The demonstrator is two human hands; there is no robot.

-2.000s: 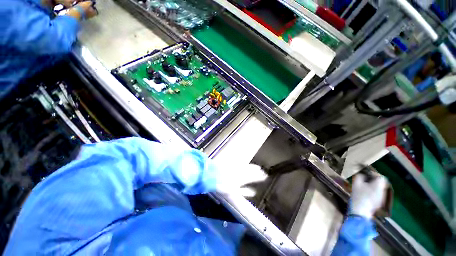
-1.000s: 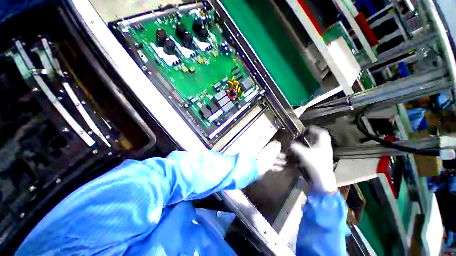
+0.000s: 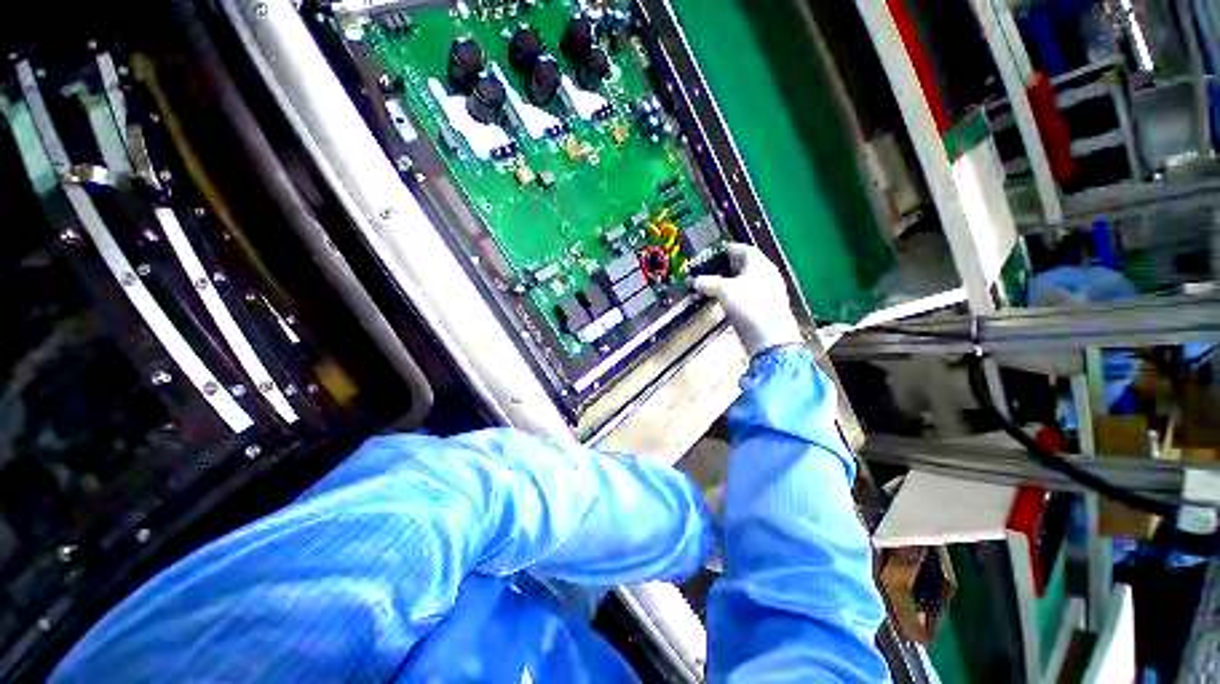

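The green circuit board (image 3: pixel 562 201) sits in its dark pallet (image 3: pixel 535 350) on the conveyor, with black ring chokes, grey blocks and a yellow-red coil on it. My right hand (image 3: pixel 752 297), white-gloved, is at the board's near right corner, beside the coil. Its fingertips pinch a small dark part (image 3: pixel 716 265) at the board; whether the part touches the board cannot be told. My left hand (image 3: pixel 713 470) is mostly hidden behind my right sleeve; only a pale bit of glove shows, so its grip is unseen.
A black tote (image 3: pixel 388 354) with silvery-railed pallets (image 3: pixel 147 287) lies at the left. Metal conveyor rails (image 3: pixel 388 214) run along both sides of the board. Beyond are a green-matted shelf (image 3: pixel 789 147), a small brown box (image 3: pixel 917 588) and grey metal posts (image 3: pixel 1070 214) at the right.
My right hand has moved from beside the far rail up to the board's corner. My left hand has gone behind my right sleeve. The view has shifted, and the other person's arms are out of it.
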